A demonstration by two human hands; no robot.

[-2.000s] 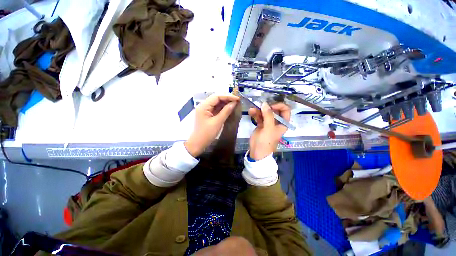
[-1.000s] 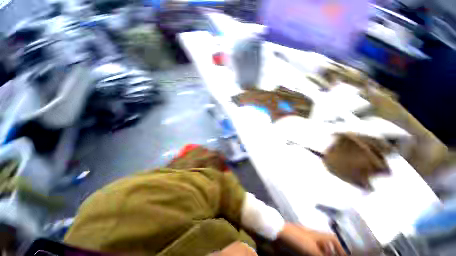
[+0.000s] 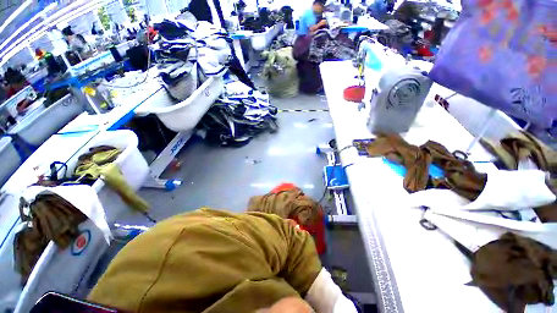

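Note:
Neither of my hands shows. My left sleeve and its white cuff [image 3: 330, 294] run out of the bottom edge, and the hand beyond is cut off. A crumpled bundle of brown cut pieces [image 3: 516, 269] lies on the white table [image 3: 400, 257] at the lower right. Long white strips [image 3: 513, 192] lie behind it. More brown cut pieces [image 3: 421, 160] lie further along the table, with bright blue pieces under or among them. The sewing area, the tweezers and the cloth at the needle are out of the picture.
A grey vented machine end [image 3: 400, 95] stands on the table. A red-topped brown bundle [image 3: 287, 205] is beside my sleeve. White troughs [image 3: 189, 104] of cloth line the aisle at left. A person [image 3: 311, 21] is at the back. A purple flowered cloth [image 3: 501, 55] hangs upper right.
The view has swung from the machine to the left, along the aisle. The Jack machine, orange disc and both hands have left the picture; the left hand still showed one second ago.

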